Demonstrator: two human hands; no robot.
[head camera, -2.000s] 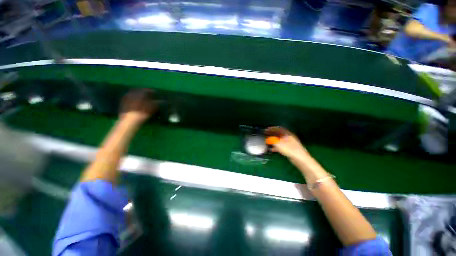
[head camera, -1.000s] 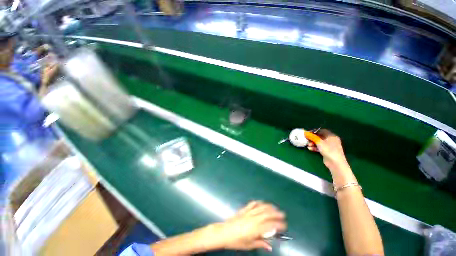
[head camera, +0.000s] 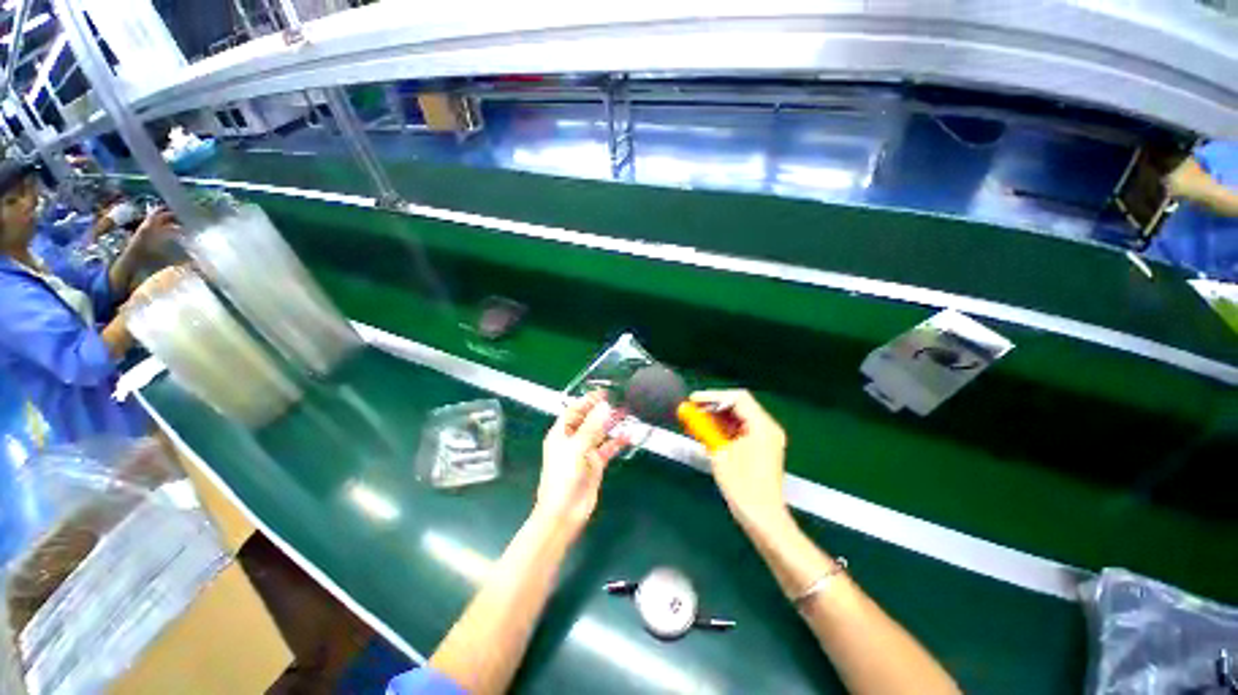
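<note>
My left hand (head camera: 581, 441) holds a clear blister shell (head camera: 607, 367) by its near edge, over the belt's near rail. A dark round device (head camera: 656, 391) is at the shell's right side, by my right hand's fingers. My right hand (head camera: 740, 441) grips the orange-handled tool (head camera: 705, 425); its working end is hidden. I cannot tell whether the disc is seated in the shell. Another round device (head camera: 667, 603), pale face up with dark ends out at both sides, lies on the green surface nearer me. A small stack of blister shells (head camera: 462, 444) lies at left.
Tall nested shell stacks (head camera: 281, 292) stand at left, near a person in blue (head camera: 52, 319). A carton (head camera: 204, 631) is at lower left. The belt carries a shell with a disc (head camera: 498, 319) and a retail pack (head camera: 940, 360). A plastic-lined tray (head camera: 1165, 638) is at lower right.
My left hand has moved up from the near surface and now holds a shell. My right hand has moved left to it. A pale-faced device now lies on the near surface.
</note>
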